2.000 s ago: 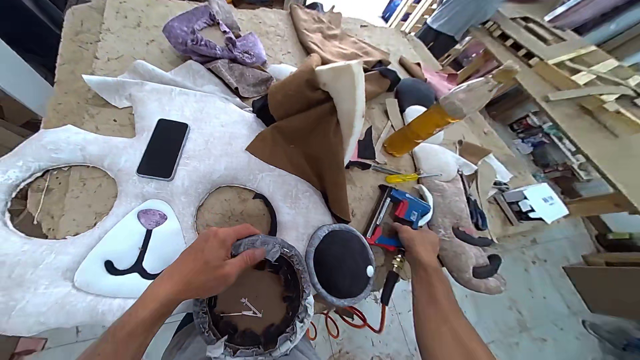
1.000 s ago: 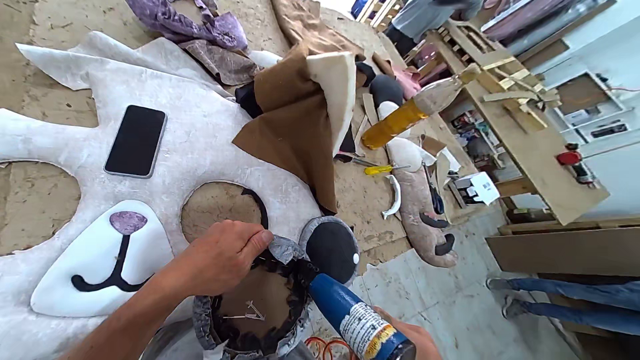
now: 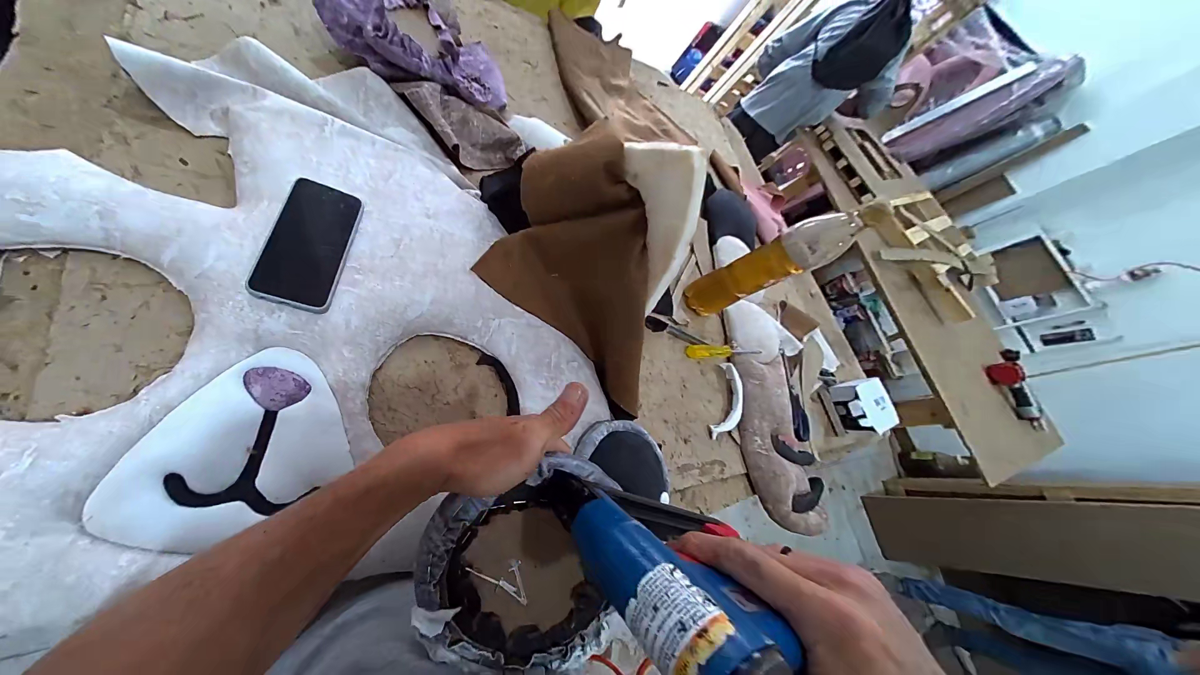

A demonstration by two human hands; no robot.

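Note:
My right hand (image 3: 797, 600) grips a blue pneumatic stapler (image 3: 647, 581), its black nose against the upper right rim of a round padded piece (image 3: 450, 562) edged in grey fabric. With its thumb raised, my left hand (image 3: 506, 445) presses the fabric at that same rim; its fingertips are partly hidden. Loose staples (image 3: 506, 583) lie inside the ring. Just beyond is a black oval pad with a grey border (image 3: 623, 459). To the left spreads a large pale fabric animal face (image 3: 412, 244) with round openings, a white muzzle piece (image 3: 225, 459) and a phone (image 3: 306, 246) on it.
Brown fabric (image 3: 581, 244) lies folded ahead, near purple fabric (image 3: 412, 56). Right of it are a bottle of amber liquid (image 3: 750, 272), a yellow-handled screwdriver (image 3: 710, 352) and a stuffed fabric limb (image 3: 769, 422). A person (image 3: 816, 66) stands beyond the table; another person's legs (image 3: 1041, 619) show at lower right.
Two seconds ago the stapler was right of the black oval; it has moved left onto the ring's rim. My left hand's thumb has lifted since one second ago.

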